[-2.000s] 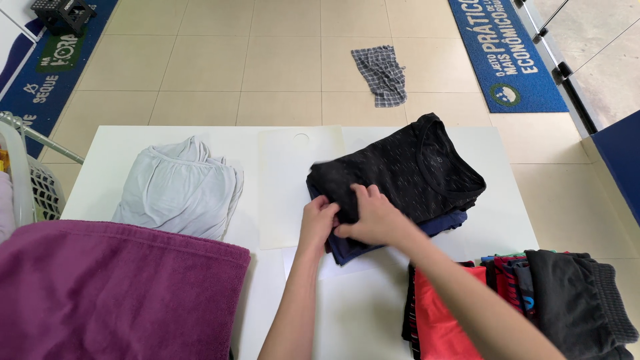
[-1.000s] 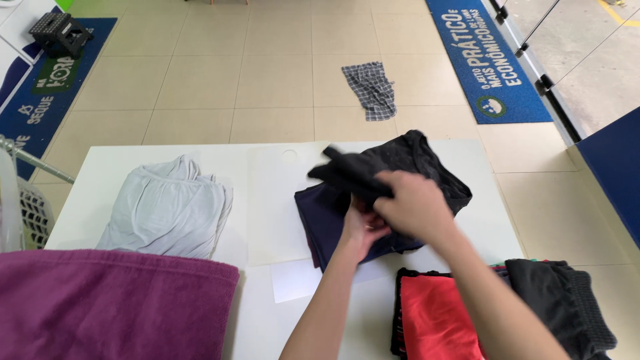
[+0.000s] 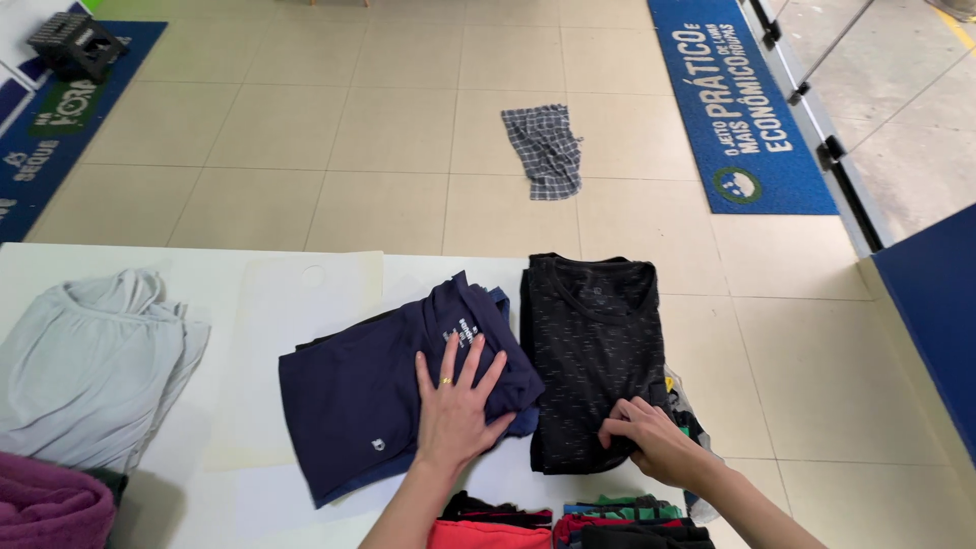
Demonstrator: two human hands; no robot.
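Observation:
My left hand lies flat with spread fingers on a stack of folded navy garments, which have small white printing. My right hand, fingers curled, rests on the lower part of a folded black flecked T-shirt; whether it pinches the cloth cannot be told. The T-shirt lies on other dark cloth, beside the navy stack at the table's right, its neckline pointing away from me. A pale grey garment with a gathered edge lies at the left.
On the white table a purple towel is at the lower left. Folded red and black clothes are at the near edge. Beyond, a checked cloth lies on the tiled floor, between blue mats and beside a glass door.
The black T-shirt, earlier on top of the navy stack and a second ago being folded in my hands, now lies to its right. My hands have moved apart.

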